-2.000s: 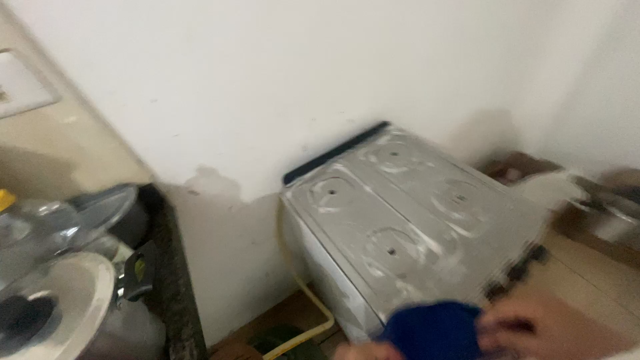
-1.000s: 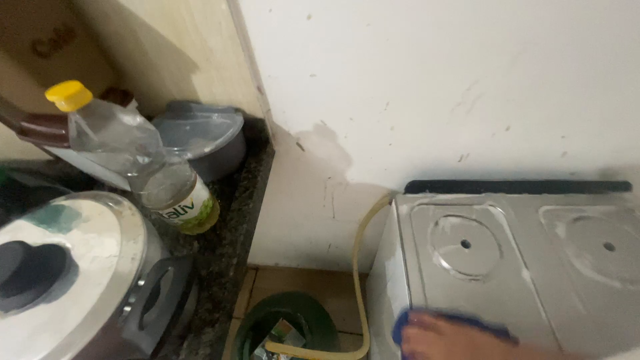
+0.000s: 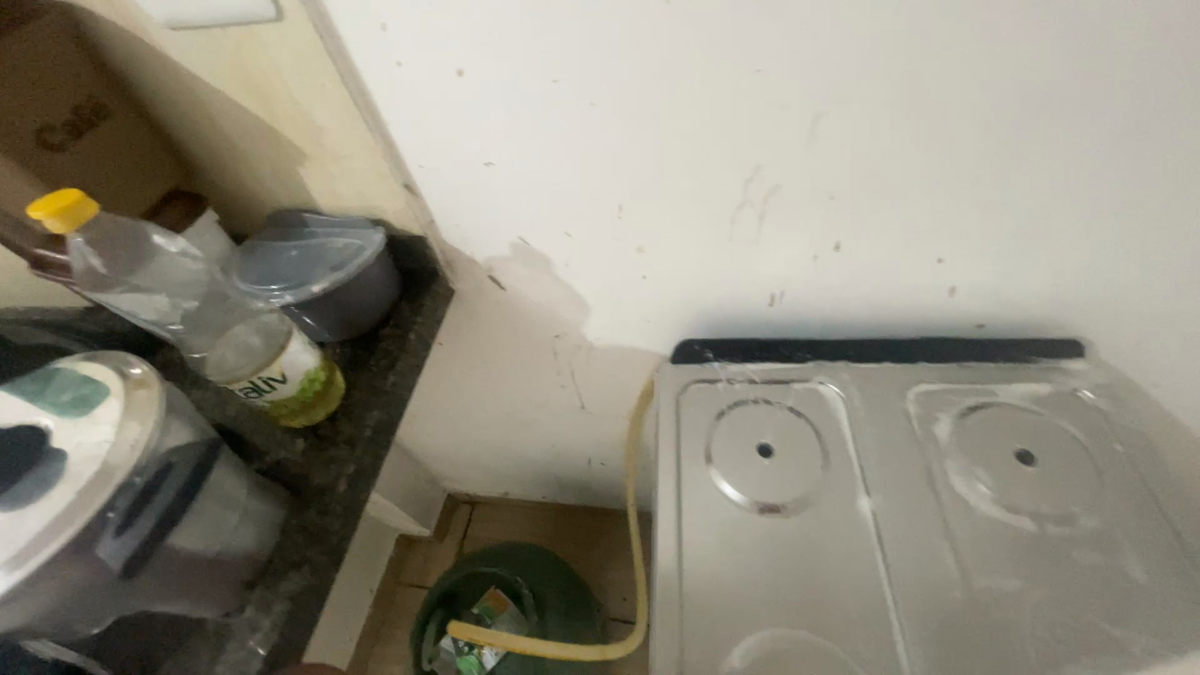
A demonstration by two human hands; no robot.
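Note:
Neither of my hands can be made out clearly; a blurred skin-toned patch touches the bottom edge left of centre, and a pale one the bottom right corner. The metal stove top (image 3: 891, 525) fills the lower right, its burner recesses bare and streaked with whitish smears. Along its back edge runs a dark strip (image 3: 877, 351). A yellow hose (image 3: 635, 525) hangs beside the stove's left side and curves to a green gas cylinder (image 3: 553, 600) on the floor. The blue cloth of the earlier frames is out of sight.
On the dark stone counter (image 3: 384, 403) at left stand a lidded metal pot (image 3: 206, 534), a plastic bottle with a yellow cap (image 3: 150, 272) and a grey lidded container (image 3: 328, 272). A white wall (image 3: 750, 169) rises behind the stove.
The hand and blue cloth, on the stove's front left part one second ago, have left the view. Whitish smears still show on the metal.

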